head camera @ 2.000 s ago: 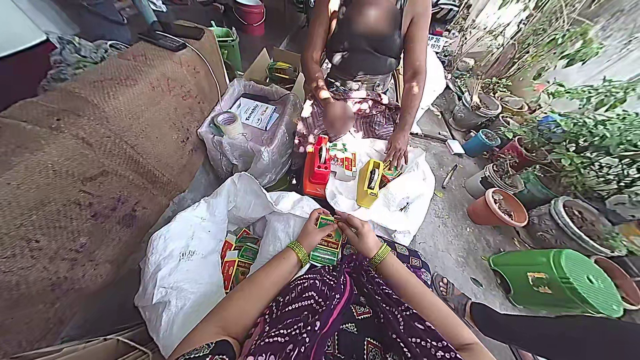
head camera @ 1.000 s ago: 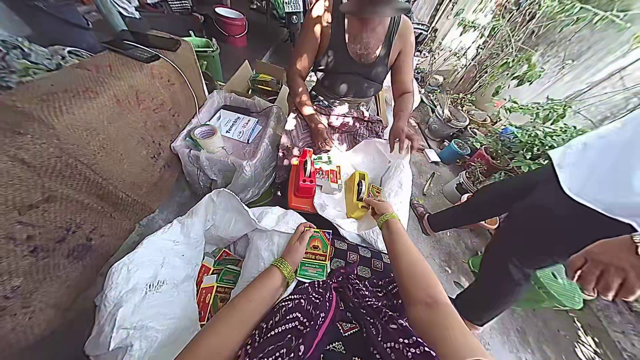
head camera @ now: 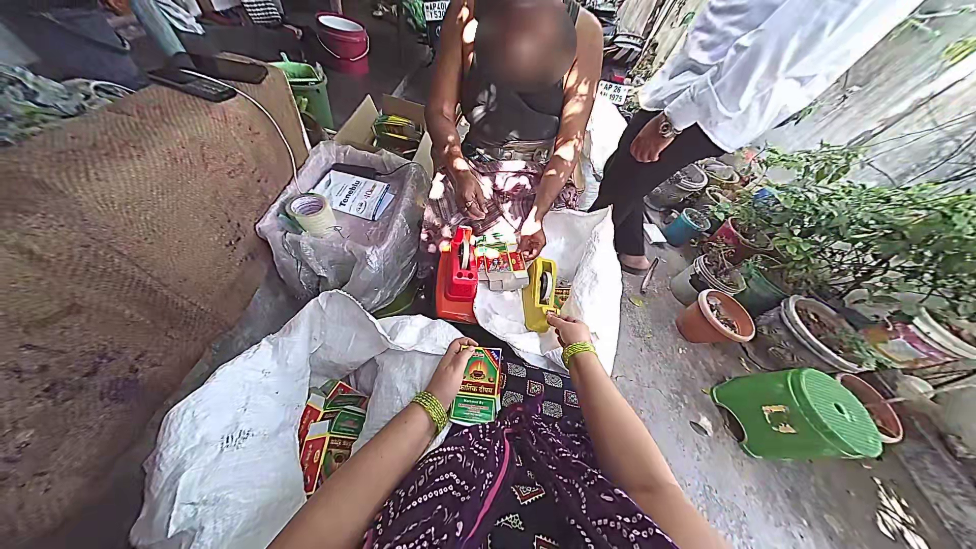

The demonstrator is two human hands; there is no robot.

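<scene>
My left hand [head camera: 453,369] grips a small printed cardboard box [head camera: 478,385], red and green, above my lap. At the cutting end of a yellow tape dispenser [head camera: 540,296] is my right hand [head camera: 568,329], fingers close together; whether it pinches a piece of tape is too small to tell. A red tape dispenser [head camera: 457,284] stands left of the yellow one. Between and behind them lie printed boxes [head camera: 502,263], beside the hand of a person sitting opposite. More red and green boxes [head camera: 329,436] lie inside a white woven sack [head camera: 229,435] on my left.
A plastic-lined container [head camera: 343,255] bears a tape roll [head camera: 310,213] and a flat box. Burlap [head camera: 145,229] covers a surface at left. On the right are a green plastic stool [head camera: 801,415] and potted plants [head camera: 715,316]. A person in a white shirt [head camera: 762,69] stands behind them.
Two seconds ago both my hands were together at the box; my right hand has moved away to the yellow dispenser. The person in white has moved from the near right to farther back.
</scene>
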